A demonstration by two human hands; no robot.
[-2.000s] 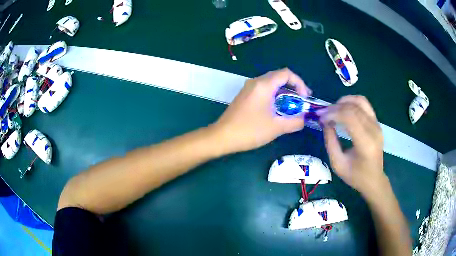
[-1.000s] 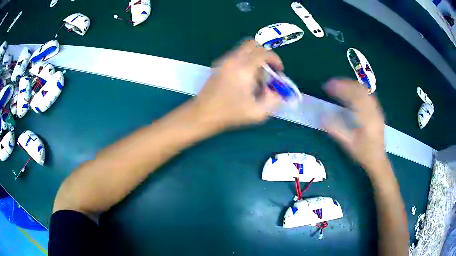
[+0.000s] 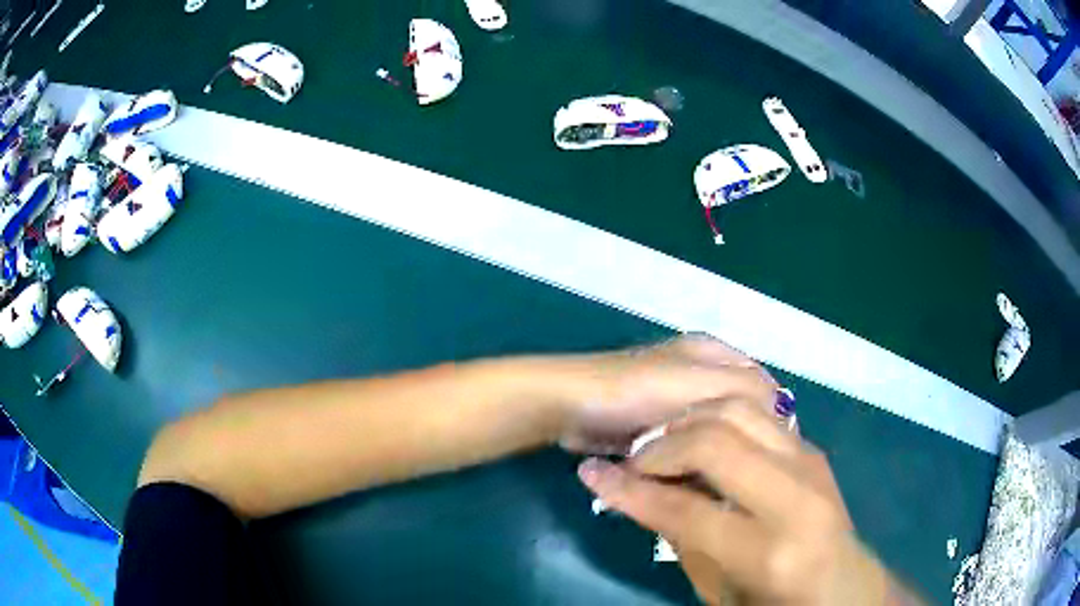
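Observation:
My left hand [image 3: 681, 385] is closed around a white car body [image 3: 647, 442]. Only a small white part of its shell shows between my hands. My right hand [image 3: 746, 503] overlaps my left hand from the front, its thumb and fingers drawn together at the shell. Whether the right fingers grip the shell or a wire is hidden. A tiny white piece shows just below the right fingertips. A white edge [image 3: 666, 550] of something shows on the bench below, mostly covered by my right hand.
A heap of white-and-blue shells [image 3: 142, 213] lies at left, with a single wired shell [image 3: 90, 328] below it. Beyond the pale strip [image 3: 474, 233] lie several shells, one with a red lead [image 3: 740, 175], and a narrow base plate [image 3: 794, 140]. A crinkled whitish heap [image 3: 1007, 521] is at right.
My hands have come together, lower and nearer to me, with the shell between them. The two shells in front are now almost wholly covered. The far-side shells have shifted in view.

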